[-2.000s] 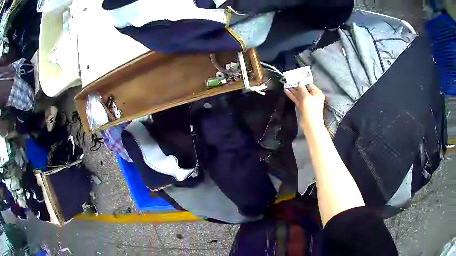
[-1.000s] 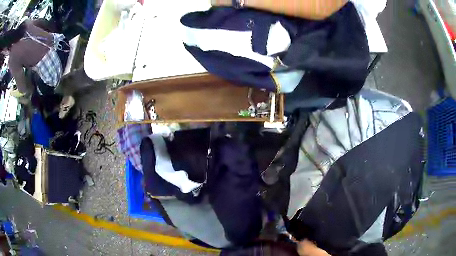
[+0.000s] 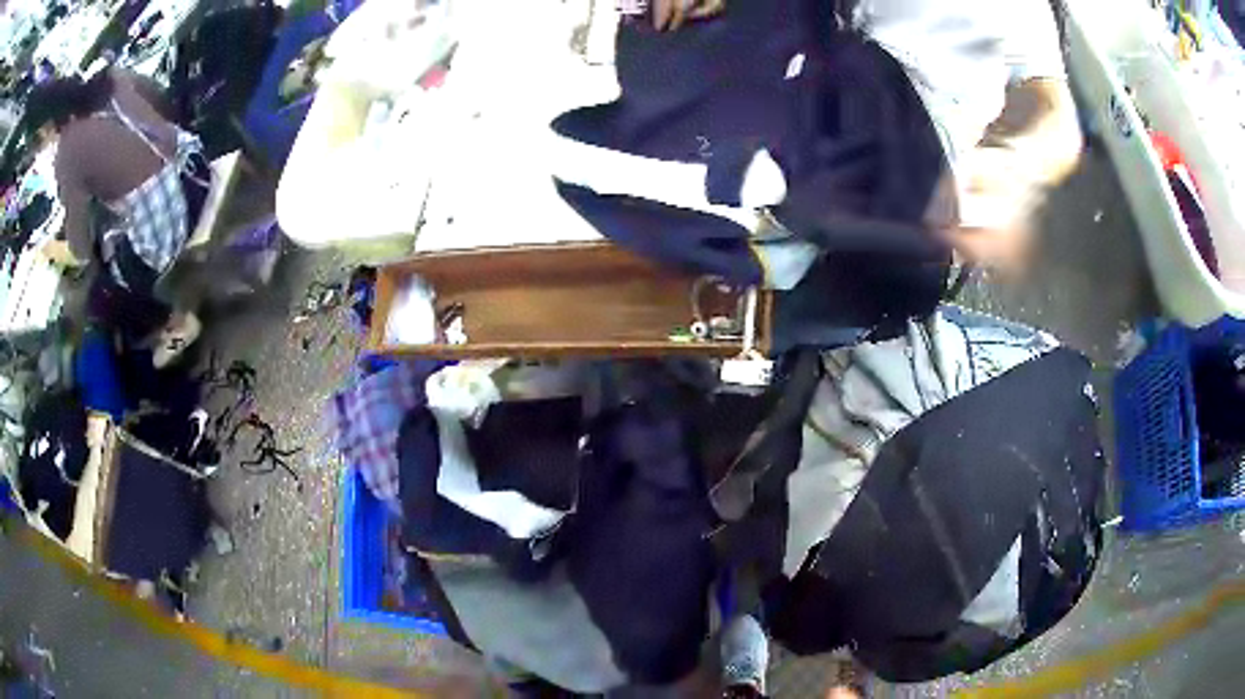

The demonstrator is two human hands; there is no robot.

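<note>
A blurred patch of skin at the bottom edge may be part of my right hand (image 3: 847, 677); its fingers cannot be made out. My left hand is not in view. A white card (image 3: 747, 370) hangs at the right end of a long, open wooden drawer (image 3: 546, 301). Below the drawer, a heap of navy and grey garment pieces (image 3: 642, 533) lies at the centre. A second bundle, black with pale grey panels (image 3: 942, 505), lies to its right.
Another person's hand (image 3: 687, 12) and blurred hand (image 3: 1004, 246) are by a navy garment (image 3: 806, 150) on the white table (image 3: 505, 150). Blue crates stand right (image 3: 1161, 437) and left (image 3: 366, 560). Another person (image 3: 130, 171) bends at far left.
My right hand held the white card two seconds ago; it has let go and dropped to the bottom edge. The view has shifted, and the other person's hand has moved at the garment's right.
</note>
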